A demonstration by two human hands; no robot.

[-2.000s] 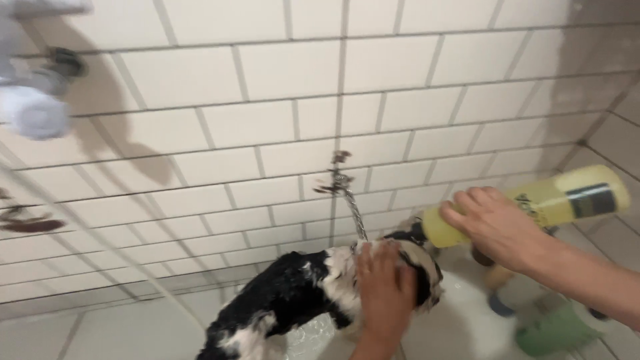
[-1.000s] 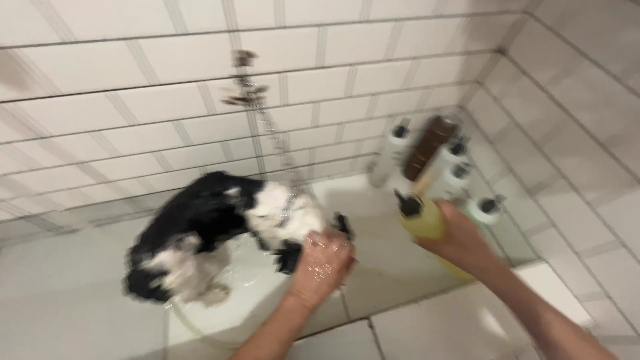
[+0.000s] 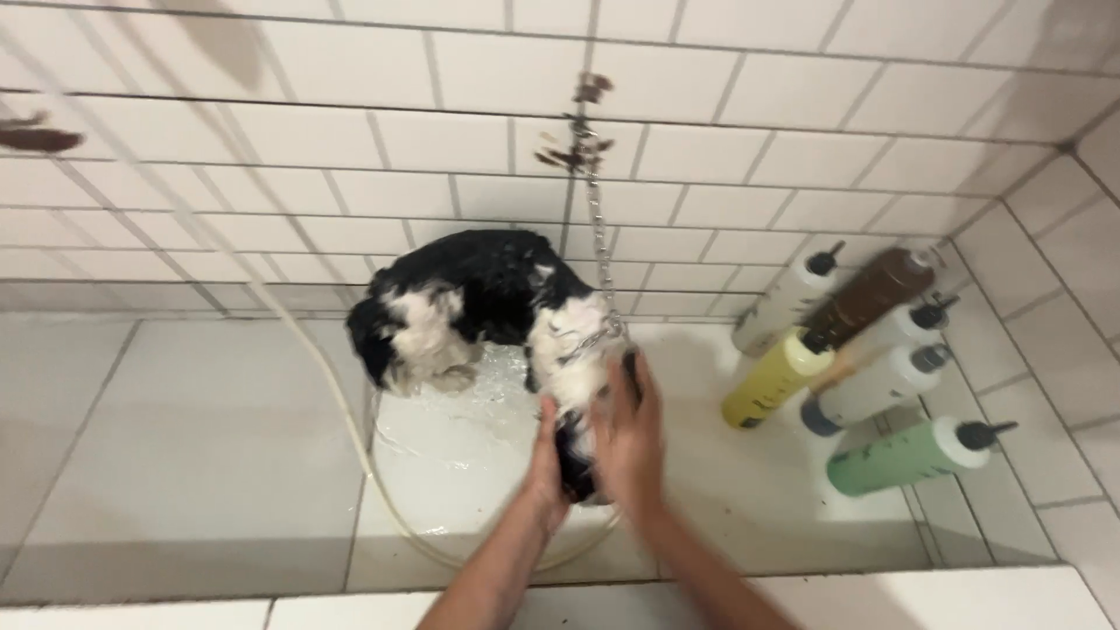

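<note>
A wet black-and-white dog stands in a white tiled tub, its body curved against the back wall and its head low toward me. A metal chain runs from the wall down to the chain collar at its neck. My left hand lies against the left side of the dog's head. On the other side of the head is my right hand, slightly blurred, its fingers near an ear. The dog's face is partly hidden between both hands. The yellow squeeze bottle stands to the right, out of my hands.
Around the yellow bottle stand a brown bottle, a green bottle and several clear or whitish bottles. A pale hose hangs across the left and loops along the tub floor. The tub's front ledge runs below my forearms.
My right hand has let go of the yellow bottle, which now stands among the others, and has moved left to the dog's head. The dog's head has turned down toward me.
</note>
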